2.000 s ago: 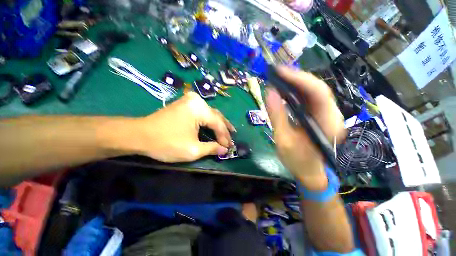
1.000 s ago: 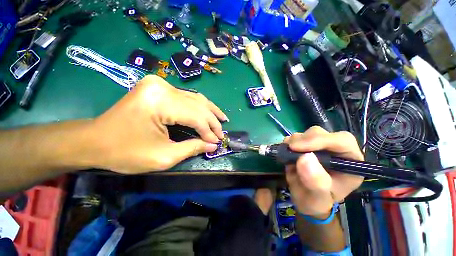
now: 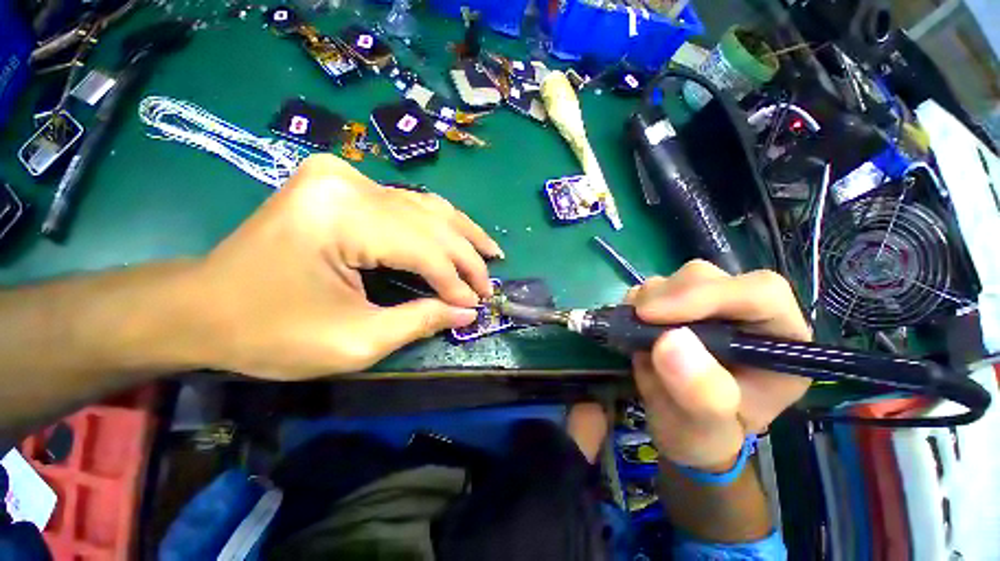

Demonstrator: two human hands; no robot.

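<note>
An open watch housing with a pale rim lies at the front edge of the green mat. My left hand bends over it, thumb and fingertips pinching at its left side; what they pinch inside is too small to tell. My right hand holds the black soldering iron nearly level like a pen. Its metal tip points left and reaches into the housing beside my left fingertips. A small dark piece lies just right of the housing. A thin silver stick shows above my right fingers.
Behind my hands lie a white wire bundle, black watch modules with gold flex tails, a cream-handled brush and another open case. A black corded cylinder and a fan are right. A red tray is below left.
The soldering iron has come down from a raised, blurred position and now reaches the housing. My left hand stays at the housing. The head view has shifted.
</note>
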